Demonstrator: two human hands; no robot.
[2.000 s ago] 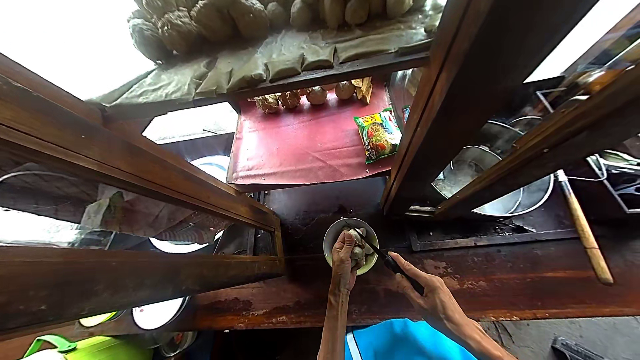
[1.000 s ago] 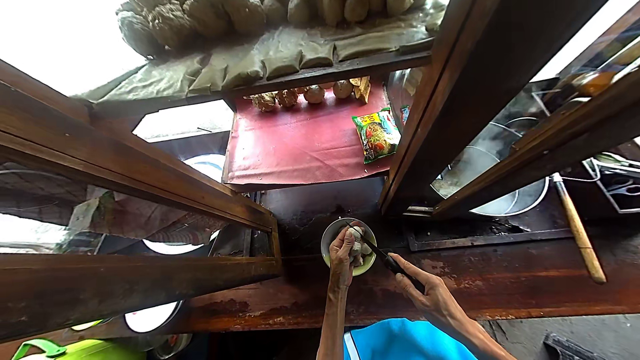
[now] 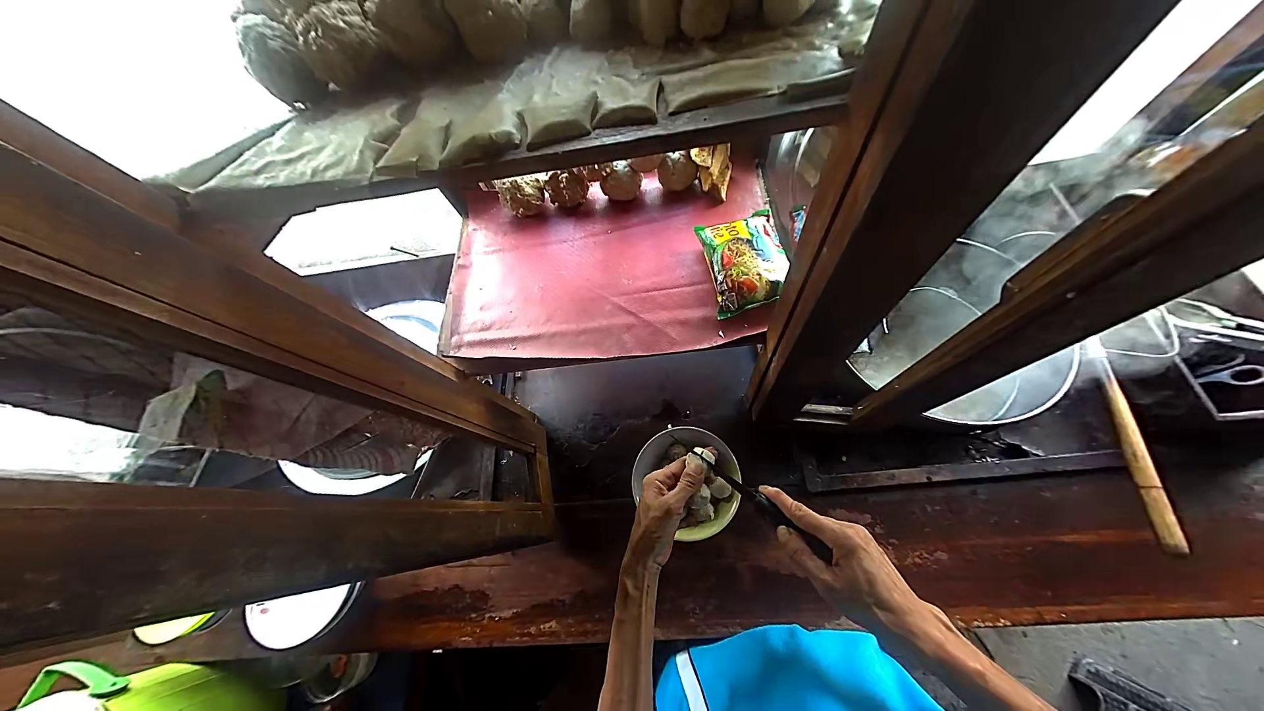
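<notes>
A round bowl point(image 3: 726, 512) sits on the dark wooden counter, with several pale chunks of food, perhaps meatballs, inside. Over its left side, my left hand point(image 3: 669, 499) pinches a pale piece of food point(image 3: 703, 456) between thumb and fingers. My right hand point(image 3: 829, 543) is closed around the black handle of a knife point(image 3: 787, 518), to the right of the bowl. The knife's blade points up and left over the bowl and meets the piece at my left fingertips.
Wooden cabinet frames rise on both sides. A steaming metal pot point(image 3: 1027, 390) and a wooden-handled tool point(image 3: 1141, 469) are at right. A noodle packet point(image 3: 743, 264) lies on the red-covered shelf point(image 3: 583, 286). A green container point(image 3: 188, 688) stands at lower left.
Both hands stay over and beside the bowl, with the knife still in my right hand. Small shifts of my left fingers and the food piece are visible.
</notes>
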